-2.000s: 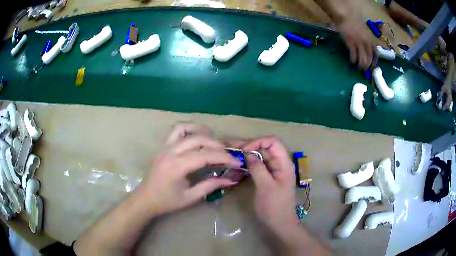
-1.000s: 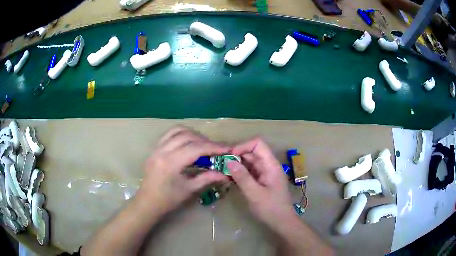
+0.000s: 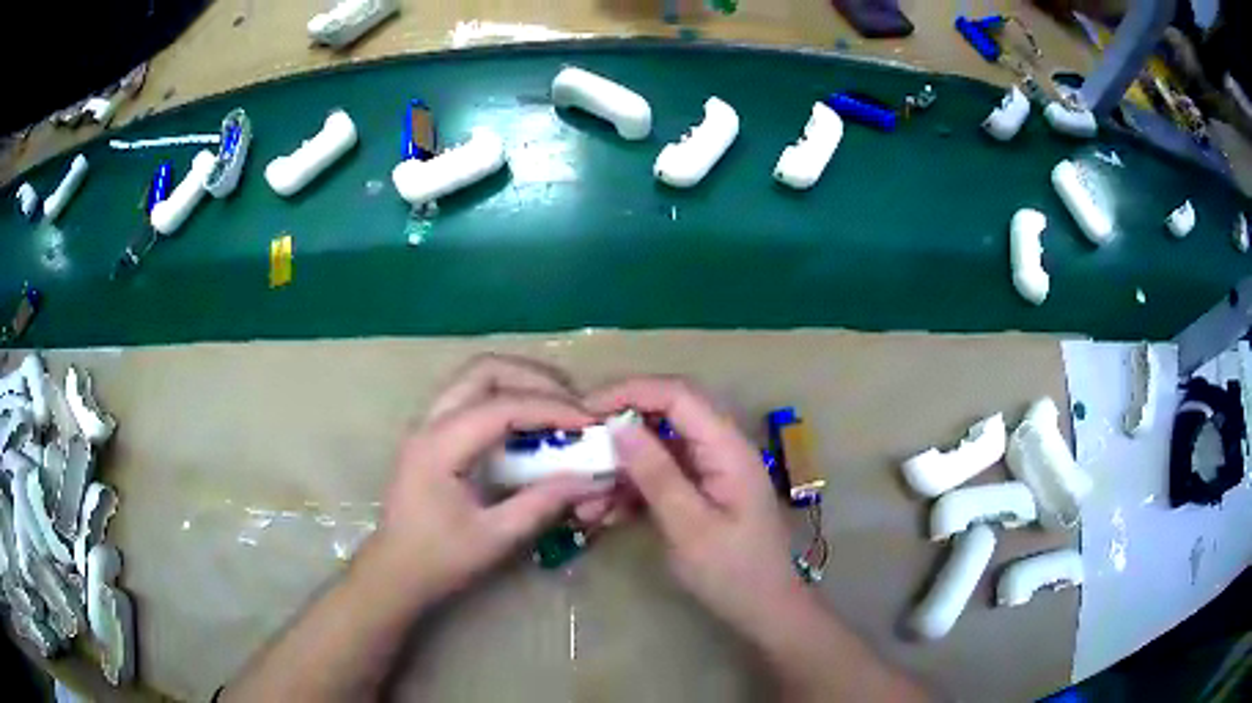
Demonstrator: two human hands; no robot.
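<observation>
My left hand (image 3: 474, 460) and my right hand (image 3: 687, 474) meet over the brown bench in front of me. Between them they hold a white housing (image 3: 549, 459) with dark blue showing along its upper edge. The fingers of both hands are on it, and its right end is partly hidden by my right hand. A green circuit board (image 3: 558, 547) shows just below my left hand. To the right of my right hand lies a battery-and-board assembly (image 3: 796, 460), blue with a tan face, with thin wires trailing down.
A green belt (image 3: 549, 289) crosses behind, carrying white housings, blue cells and a yellow piece (image 3: 282, 261). A shell pile (image 3: 48, 508) lies at left. Several white shells (image 3: 982, 510) lie at right, beside white paper with a black coil (image 3: 1208, 442).
The green board seen between my fingers a second ago is out of sight, and a white shell side now shows there. The other person's hands have left the belt. Items on the belt appear further right.
</observation>
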